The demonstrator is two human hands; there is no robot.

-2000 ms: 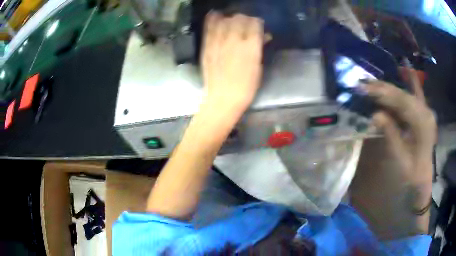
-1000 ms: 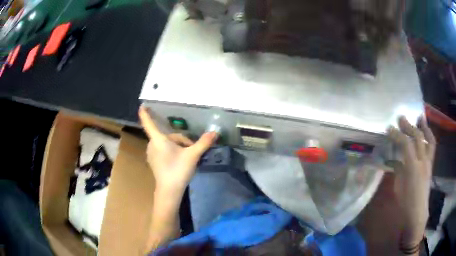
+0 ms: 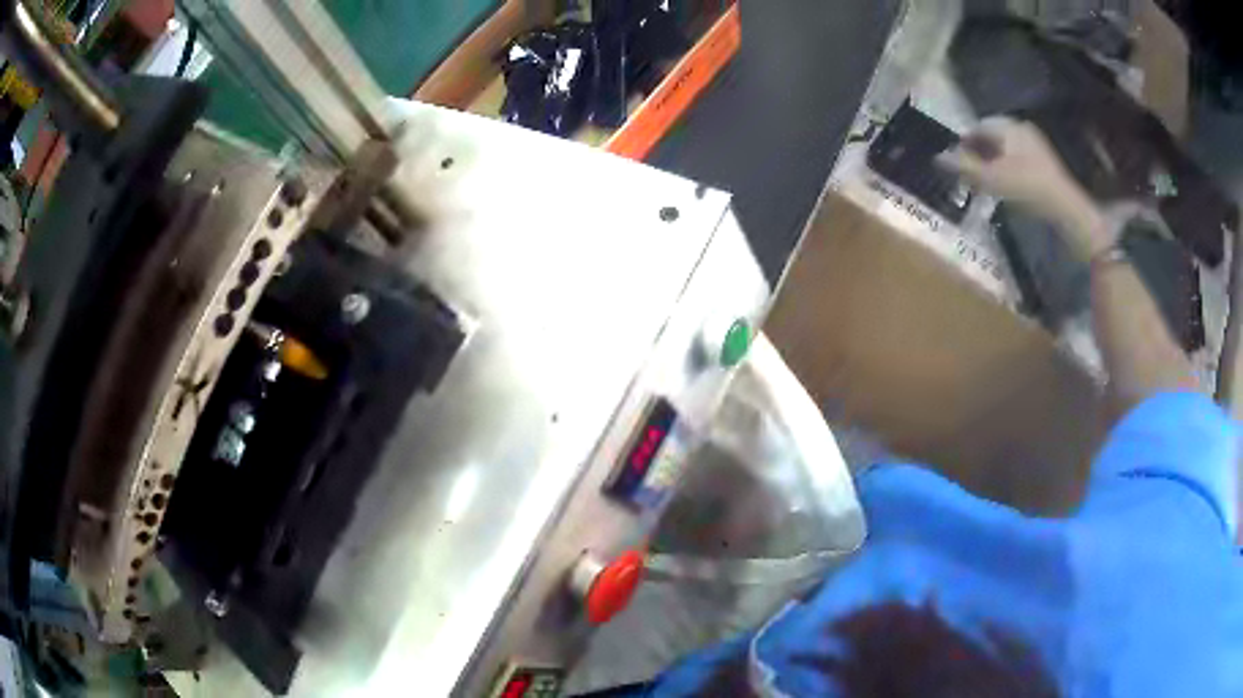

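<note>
My right hand [image 3: 1016, 171] reaches out at the upper right, its bent fingers at the right edge of a black housing [image 3: 916, 153]. The fingers touch or overlap that edge; blur hides whether they grip it. The housing lies among other black housings on a printed sheet over a carton. My left hand is out of the picture. At the left, the press head's curved metal plate [image 3: 205, 368] stands over the black fixture [image 3: 348, 409]. Glossy black surfaces and a small orange-yellow piece [image 3: 300, 359] show beside the plate.
The silver-white machine base [image 3: 532, 314] fills the middle. Its front panel has a green button [image 3: 738, 341], a red-digit display [image 3: 641, 450] and a red mushroom button [image 3: 614, 586]. An orange tray [image 3: 675, 85] of black parts lies behind it. Clear plastic [image 3: 763, 477] hangs below the panel.
The view has swung right. My right hand has left the machine's right front corner and is out over the housings. My left hand has gone from the picture.
</note>
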